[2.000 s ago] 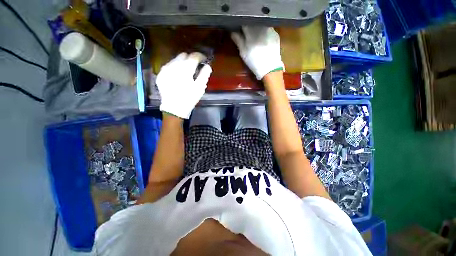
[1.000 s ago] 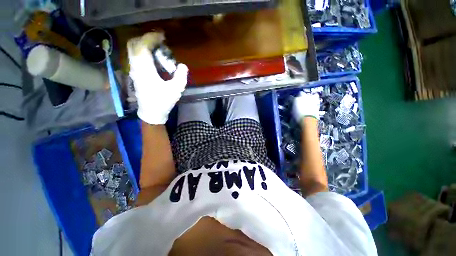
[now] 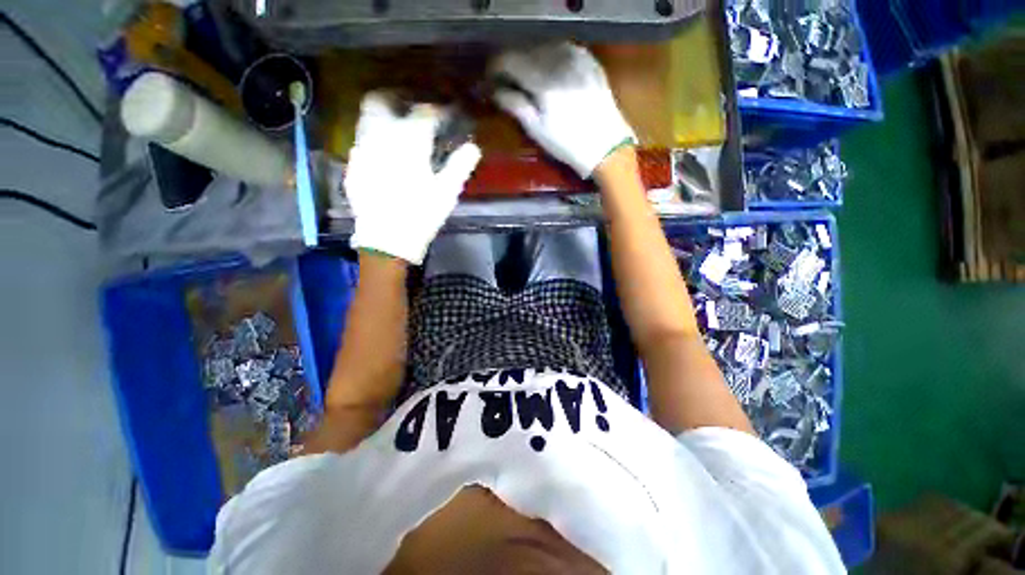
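Note:
My left hand (image 3: pixel 399 185), in a white glove, is over the near left part of the amber pad (image 3: pixel 697 96). It holds dark grey metal parts (image 3: pixel 452 133) between thumb and fingers; they are blurred. My right hand (image 3: pixel 564 110), in a white glove with a green cuff edge, reaches over the pad below the machine head (image 3: pixel 483 25), its fingers pointing left towards the parts. Whether it holds a part cannot be seen. The red pad (image 3: pixel 540 175) lies along the table's near side, partly under my hands. The tooling is hidden.
Right-hand bin (image 3: pixel 832 337) is heaped with metal parts; more blue bins (image 3: pixel 860 112) stand above it. Left-hand bin (image 3: pixel 146 393) holds fewer parts. A white bottle (image 3: pixel 202 129), dark cup (image 3: pixel 270 92), light-blue brush (image 3: pixel 305 185) and phone (image 3: pixel 180 178) are left of the pads.
One second ago my right hand was in the right-hand bin; now it is back over the pad below the machine head. The view has shifted, and my left hand still holds metal parts.

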